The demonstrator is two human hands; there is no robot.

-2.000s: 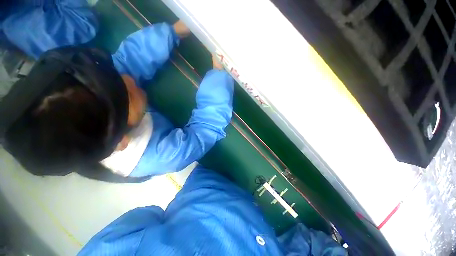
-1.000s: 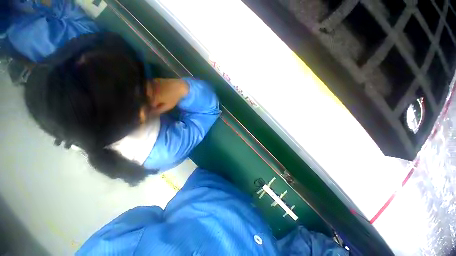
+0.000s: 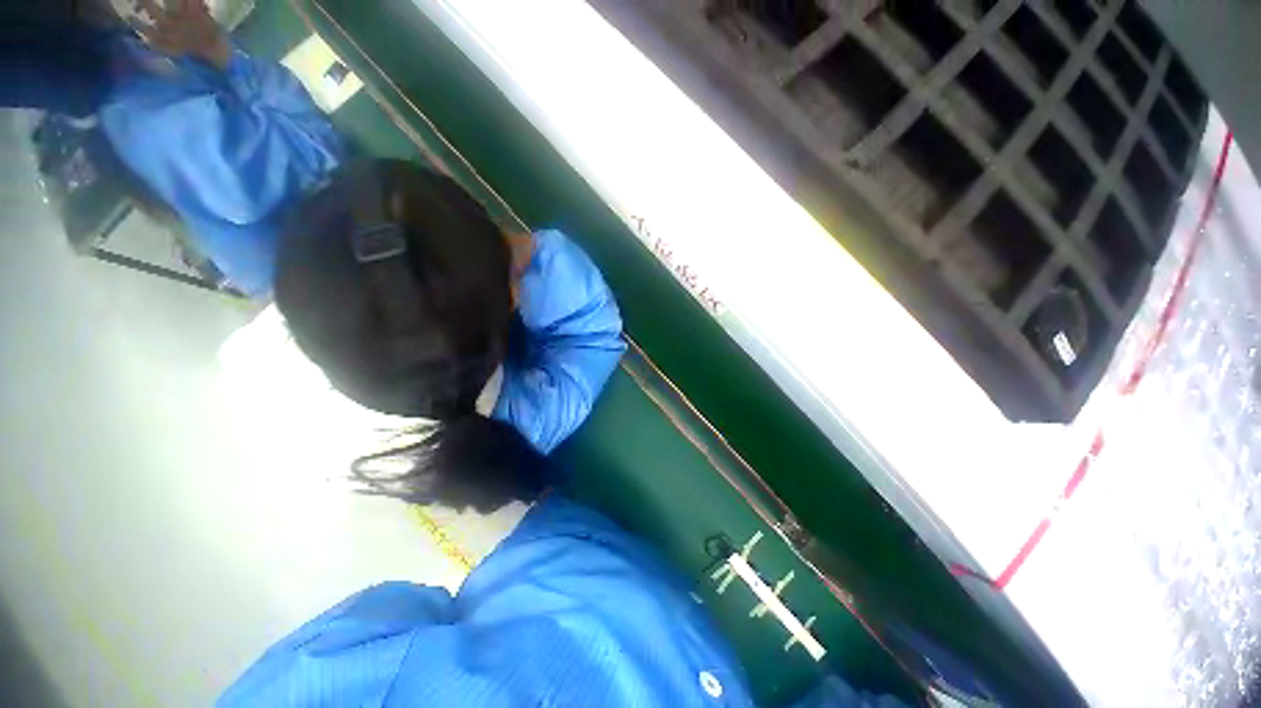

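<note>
Neither of my hands shows; my blue smock [image 3: 553, 622] fills the bottom of the picture and my sleeve is cut off by the lower edge. Nearest in front of me, a cream cross-barred taped strip [image 3: 774, 604] lies on the green bench surface [image 3: 678, 505], with a thin dark wire loop [image 3: 718, 546] at its upper end. A black grid tray [image 3: 954, 166] sits on the white shelf [image 3: 830, 346] at the upper right. Its pockets look empty except one in the near corner, which holds a dark round piece [image 3: 1061, 329] with a small white mark.
A person in a blue smock and dark cap [image 3: 394, 284] leans over the bench on the left. Another worker's hand [image 3: 187, 31] and sleeve show at the top left, near a pale yellow pad [image 3: 321, 72]. Red tape [image 3: 1072, 484] crosses the shelf beside glossy clear plastic [image 3: 1175, 553].
The neighbouring person's head has turned away and moved right. The grid tray and red tape have shifted in view. More of the far worker and the yellow pad shows.
</note>
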